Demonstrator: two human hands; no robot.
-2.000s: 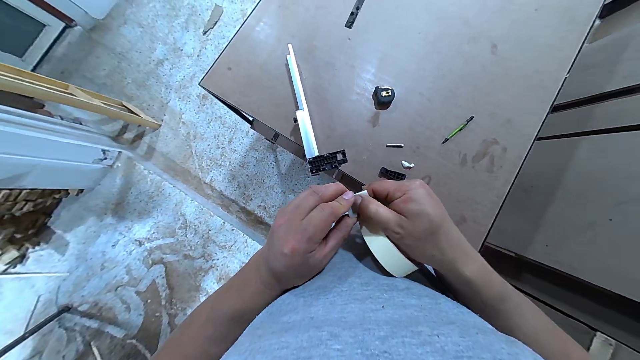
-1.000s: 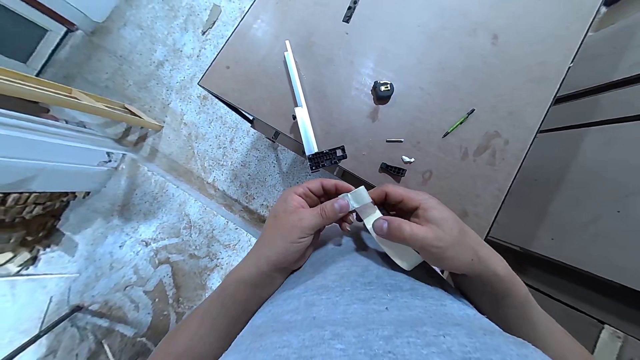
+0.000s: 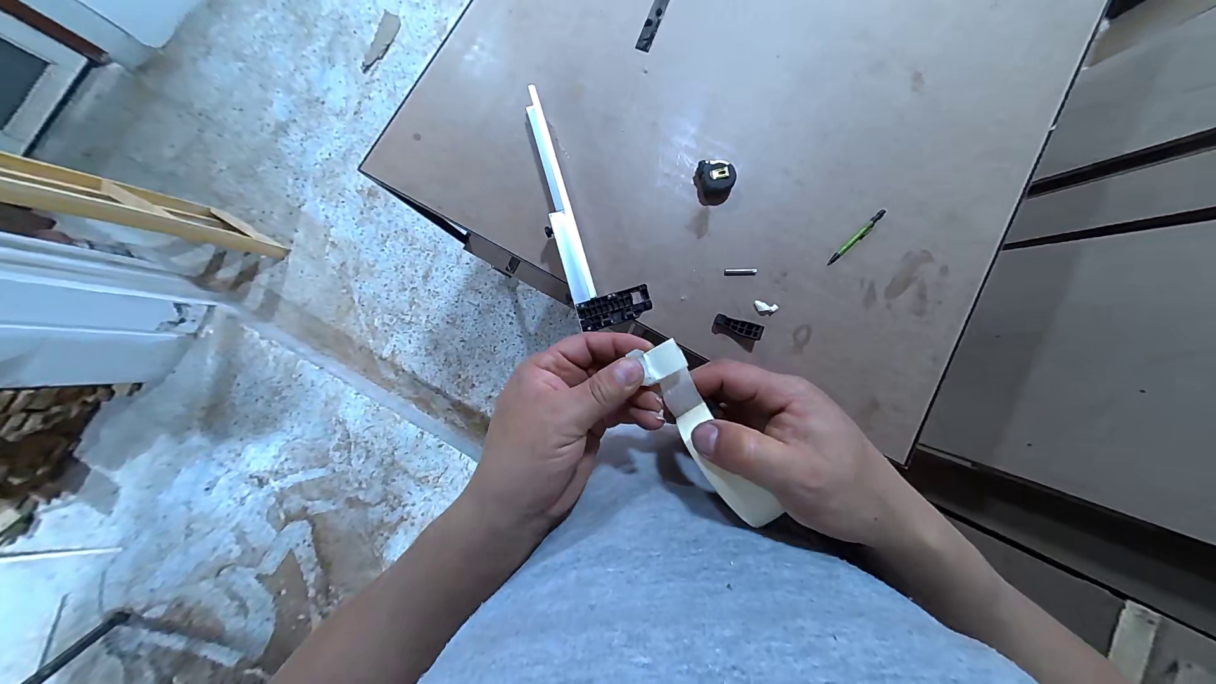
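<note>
My right hand (image 3: 793, 446) grips a roll of pale masking tape (image 3: 733, 486), its thumb on the band. The loose end (image 3: 667, 359) of the tape is pinched between the thumb and fingers of my left hand (image 3: 570, 418), and it is folded or crumpled there. Both hands are close together above my grey shirt, at the near edge of a brown panel tabletop (image 3: 807, 95). Just beyond my left hand, a black plastic fitting (image 3: 614, 307) lies by the end of a white metal rail (image 3: 562, 223). A small black plastic part (image 3: 738, 328) lies beyond my right hand.
On the tabletop are a tape measure (image 3: 715, 180), a green pen (image 3: 857, 237), a short metal pin (image 3: 740, 273), a white scrap (image 3: 766, 308) and a black strip (image 3: 651, 26). A wooden frame (image 3: 142, 204) stands at left over the stained floor. More brown panels (image 3: 1111, 361) are at right.
The tape's free end has come into view between my hands, which hid most of it two seconds ago. The roll has turned in my right hand. The things on the tabletop have not moved.
</note>
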